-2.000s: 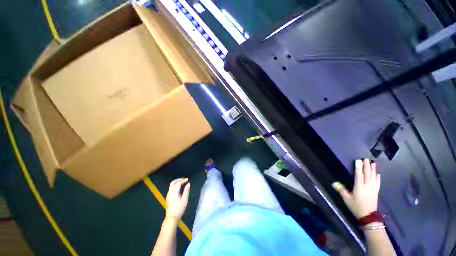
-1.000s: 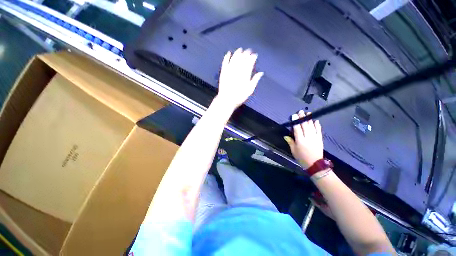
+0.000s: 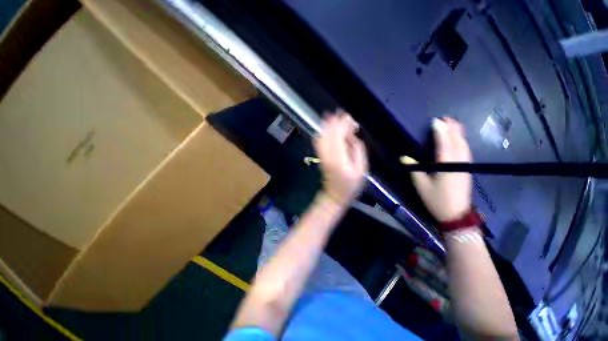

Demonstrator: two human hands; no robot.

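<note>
The large dark rear cover [image 3: 393, 60] of a television lies along the metal-railed line at the right. My left hand [image 3: 343, 160] is blurred and over the metal rail beside the cover's lower edge; its fingers are bent and I cannot tell if it holds anything. My right hand [image 3: 450, 170], with a red band on the wrist, rests at the cover's lower edge with thumb and fingers apart, no object seen in it. A thick black cord [image 3: 527, 169] crosses the view over the right hand.
A large open cardboard carton [image 3: 167, 220] stands on the green floor at the left, close to the metal rail [image 3: 267, 76]. A yellow floor line [image 3: 223, 272] runs below it. Blurred red and white items [image 3: 427, 276] lie under the line at the lower right.
My left hand has come off the cover's surface back to the rail. My right hand stays at the cover's lower edge. The view has turned, and the cord now lies nearly level.
</note>
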